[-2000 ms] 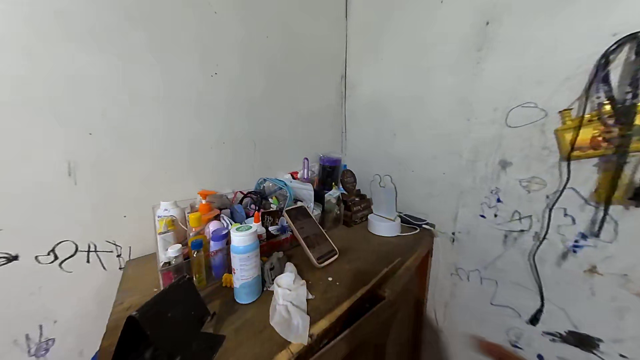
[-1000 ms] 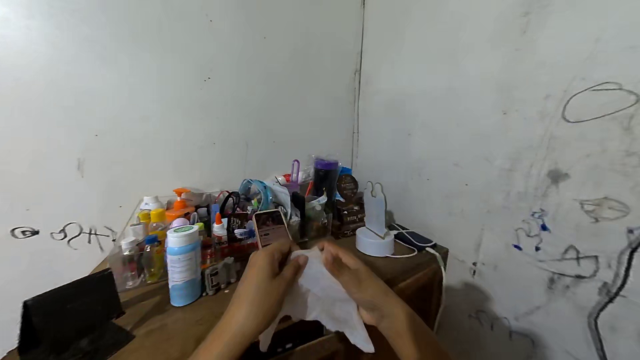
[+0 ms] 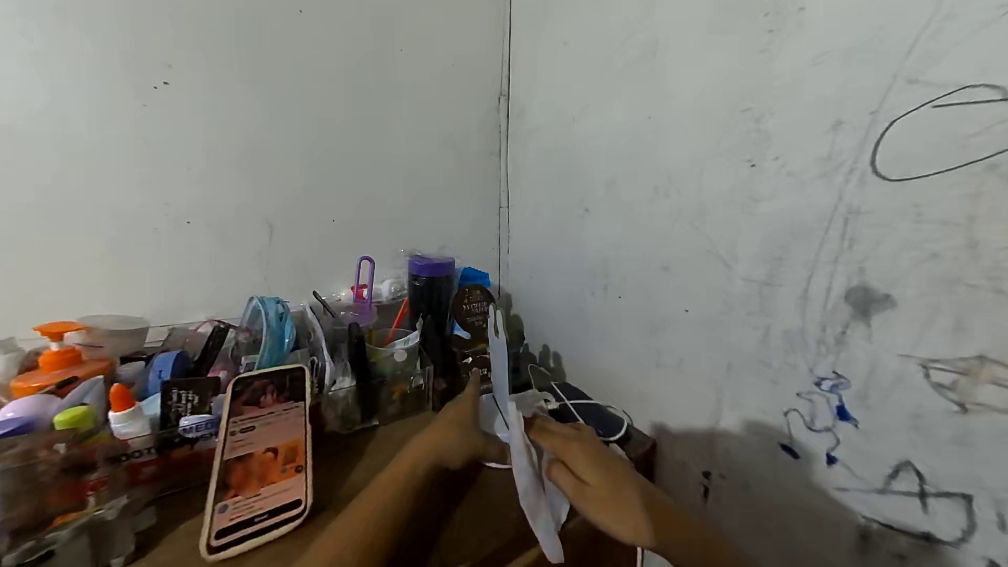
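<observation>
A white round base (image 3: 494, 421) carries an upright clear plate (image 3: 498, 354), seen nearly edge-on. My left hand (image 3: 461, 429) grips the base from the left, thumb raised; its other fingers are partly hidden. Pinched in my right hand (image 3: 591, 472) is a crumpled white wipe (image 3: 529, 488), which hangs down just below and right of the plate and touches it or lies very close. A phone in a light case (image 3: 260, 465) leans upright to the left of my left forearm, its screen lit.
Left of the hands stand a glue bottle (image 3: 128, 413), an orange pump bottle (image 3: 59, 366), a clear cup (image 3: 394, 358) and a purple-lidded tumbler (image 3: 431, 299). A white cable (image 3: 622, 425) loops over a dark object behind my right hand. Marked walls meet behind.
Both hands have moved from in front of the phone to the plate and base, with the wipe now in my right hand only. The plate has turned from face-on to nearly edge-on. The view is closer.
</observation>
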